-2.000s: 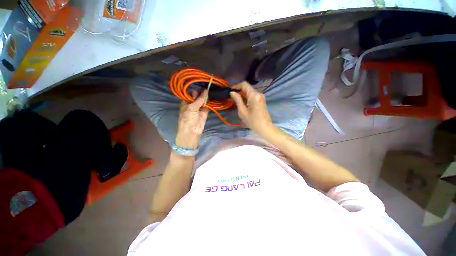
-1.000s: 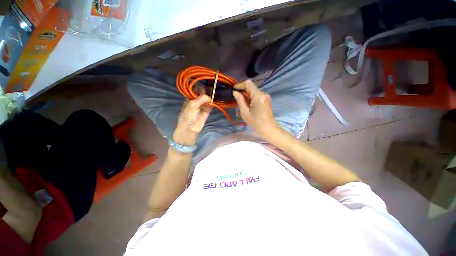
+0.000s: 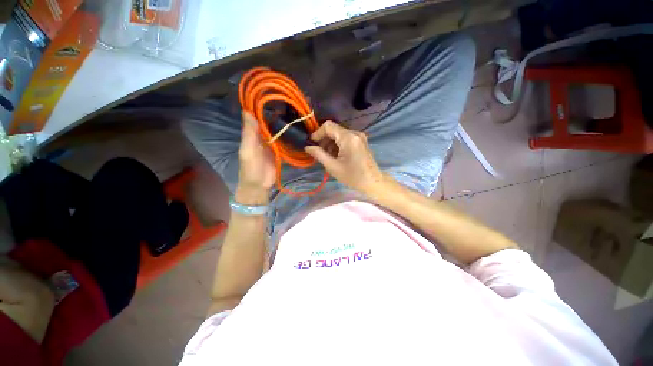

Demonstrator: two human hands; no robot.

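An orange cable (image 3: 263, 80) wound into an oval coil is held above my lap. A thin tan rubber band (image 3: 292, 126) loops across the coil. A black connector (image 3: 290, 131) lies inside the coil, under the band. My left hand (image 3: 254, 159) holds the coil's left side, its fingers partly hidden by the cable. My right hand (image 3: 345, 155) pinches the black end at the coil's lower right. A loose loop of cord hangs below the coil, between my hands.
The white table (image 3: 243, 25) curves across the top. On it are an orange retail box (image 3: 54, 75) and clear plastic trays (image 3: 147, 28). A coworker (image 3: 79, 293) sits at left. An orange stool (image 3: 587, 111) and brown carton (image 3: 598, 232) stand at right.
The coil has moved up and left and is tilted more upright. My left hand has shifted from the band to the coil's left side. My right hand has moved left with the coil.
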